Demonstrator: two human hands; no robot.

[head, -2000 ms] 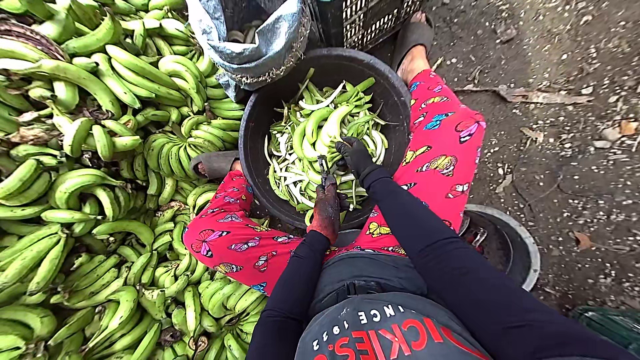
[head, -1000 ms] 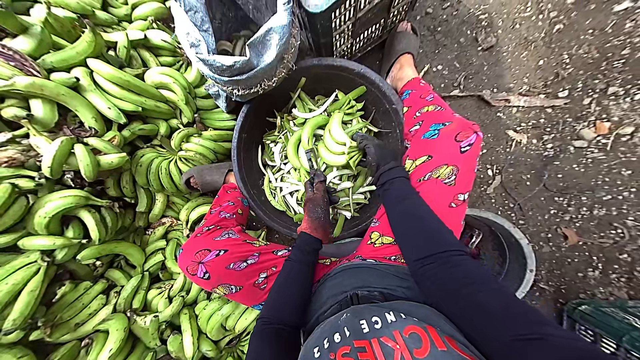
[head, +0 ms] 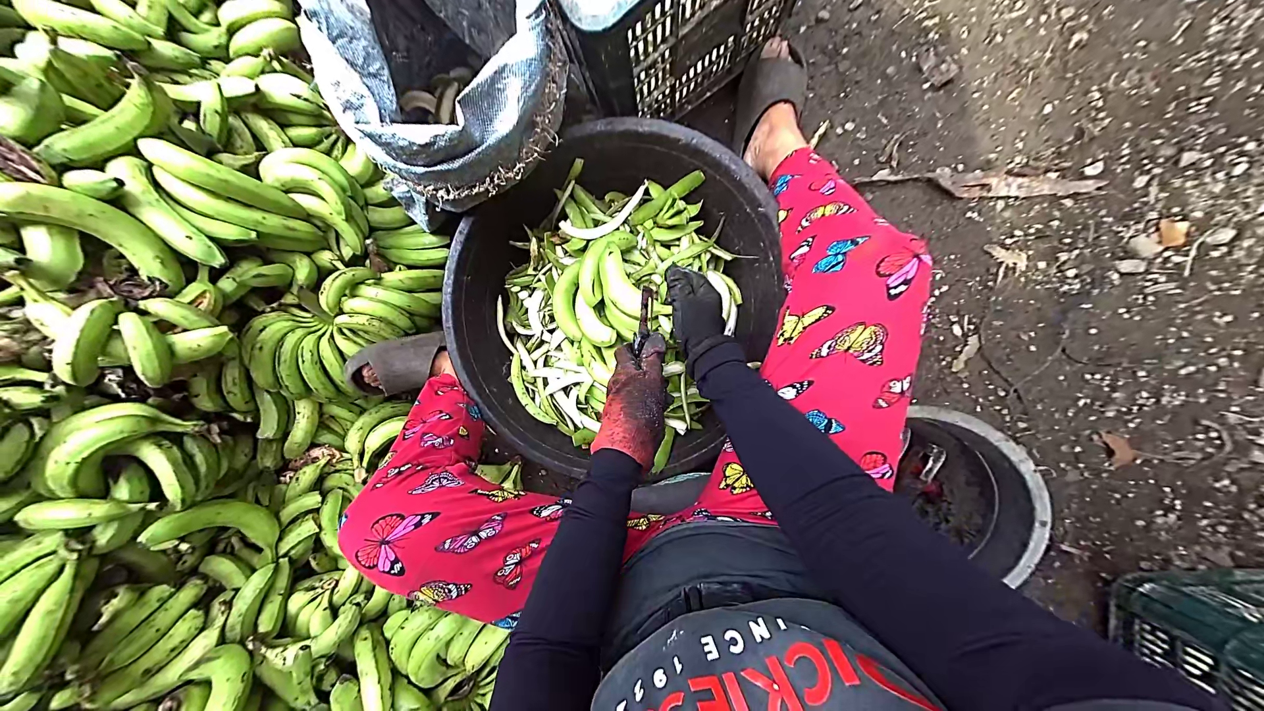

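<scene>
A wide black plastic tub stands between my legs, filled with green banana peels. On the peels, near the middle, lies a bunch of green bananas or plantains. My left hand, in a reddish, stained glove, is closed around a small dark knife whose blade points up along the bunch. My right hand, in a black glove, is curled at the right side of the bunch and seems to grip it; its fingertips are partly hidden.
Piled green banana bunches cover the left side. A blue-grey woven sack touches the tub's far rim, with a dark plastic crate behind. At right are a round black bucket, another crate and littered soil.
Both hands stay over the tub by the bunch, with the knife in my left hand. The fruit in the bunch lies at a slightly different angle than before.
</scene>
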